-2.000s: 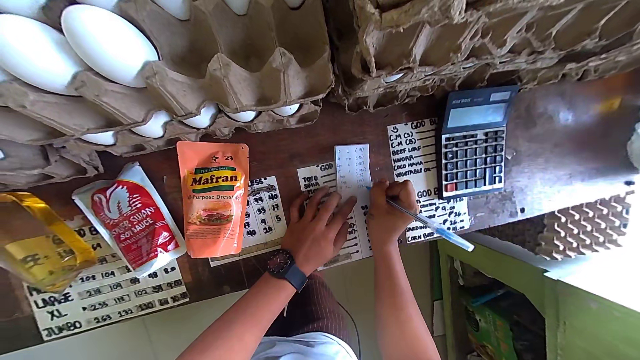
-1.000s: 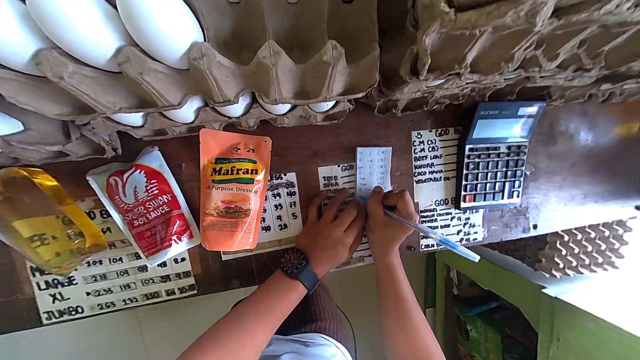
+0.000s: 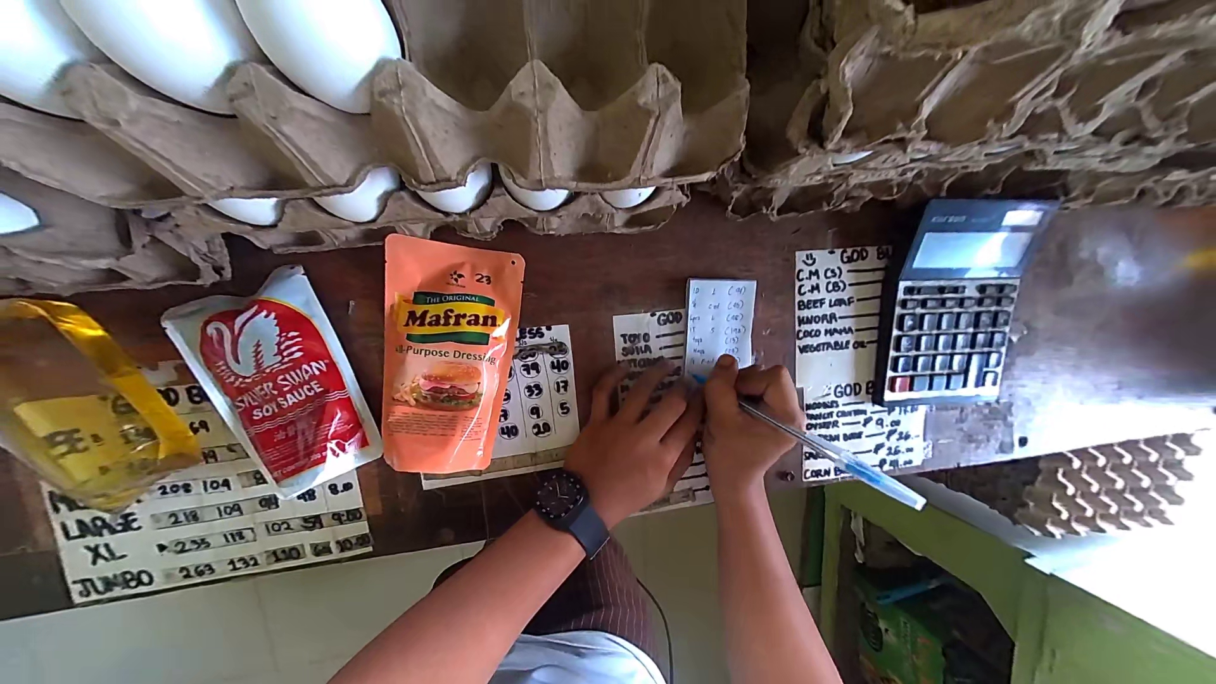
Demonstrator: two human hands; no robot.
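Observation:
A blue ballpoint pen [image 3: 841, 454] is gripped in my right hand [image 3: 750, 423], its tip against the lower part of a small white paper slip [image 3: 720, 318] that bears handwriting. My left hand [image 3: 636, 442], with a dark smartwatch [image 3: 560, 499] on the wrist, lies flat with spread fingers beside the slip's lower left edge, partly over a handwritten list [image 3: 635, 339] on the wooden counter. Right of the slip, a desk calculator [image 3: 950, 313] lies over another written list [image 3: 836, 328]. An orange Mafran dressing pouch [image 3: 448, 356] lies to the left of my hands.
A Silver Swan soy sauce pouch [image 3: 275, 380] and a clear yellow-banded pouch [image 3: 90, 408] lie at the left, over a written price chart [image 3: 218, 532]. Stacked pulp egg trays [image 3: 570, 123], some with white eggs [image 3: 323, 43], line the counter's far side; more trays [image 3: 988, 76] stand at right.
My right hand has stayed on the pen at the slip, and my left hand has remained beside it. The view has shifted, with the counter objects lower in the frame.

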